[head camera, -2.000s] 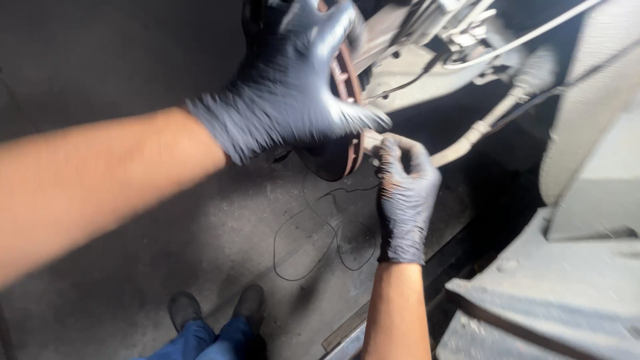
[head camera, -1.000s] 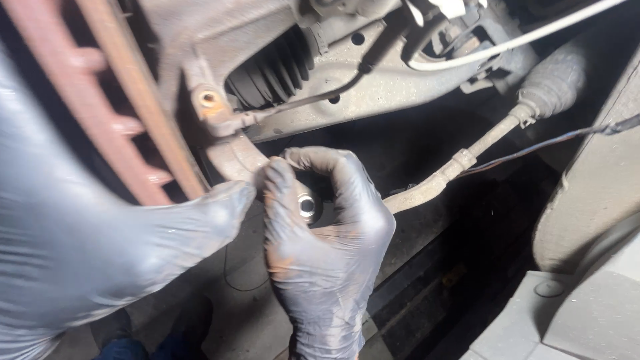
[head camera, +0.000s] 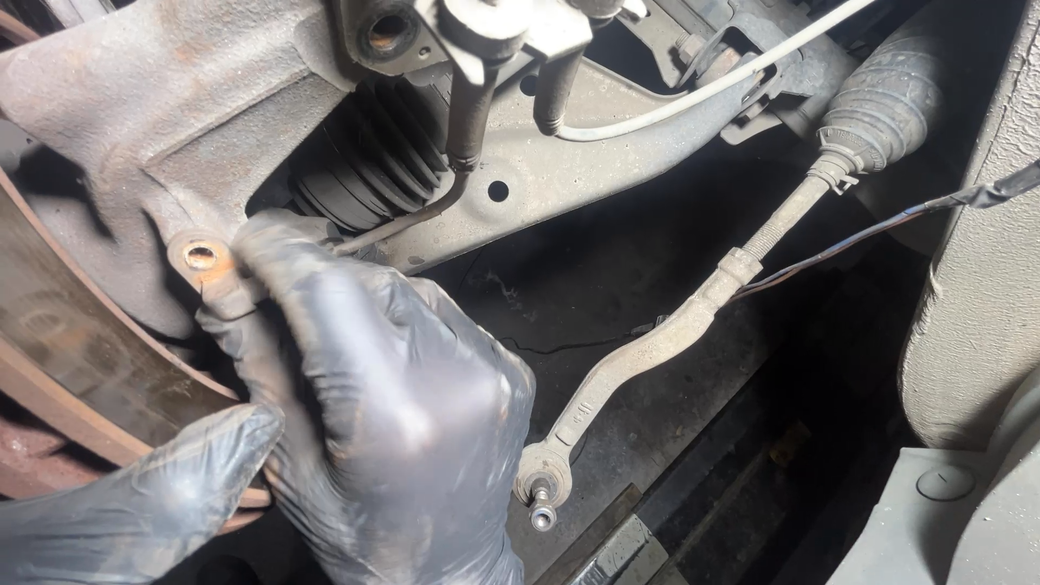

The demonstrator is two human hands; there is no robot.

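Observation:
My gloved right hand (head camera: 390, 390) has its fingertips and thumb around a lug of the steering knuckle (head camera: 219, 97); the lug has a rusty hole and the fingertips are partly hidden. Lower left, the thumb of my gloved left hand (head camera: 162, 496) lies by the rim of the brake disc (head camera: 106, 325); its other fingers are out of sight. Right of my right hand, the outer tie rod end (head camera: 634, 349) slants down, its threaded stud (head camera: 542, 512) bare and apart from the knuckle. Its upper end meets a ribbed rubber boot (head camera: 886, 97).
Behind my right hand are a ribbed axle boot (head camera: 374, 154) and a metal suspension arm (head camera: 601, 154). A pale cable (head camera: 715, 85) and a dark wire (head camera: 853, 236) cross at the right. A textured body panel (head camera: 975, 325) borders the right side.
My right hand has moved from beside the tie rod end to the knuckle lug. My left hand shows less, now mainly its thumb. The view has moved much closer since the oldest frame.

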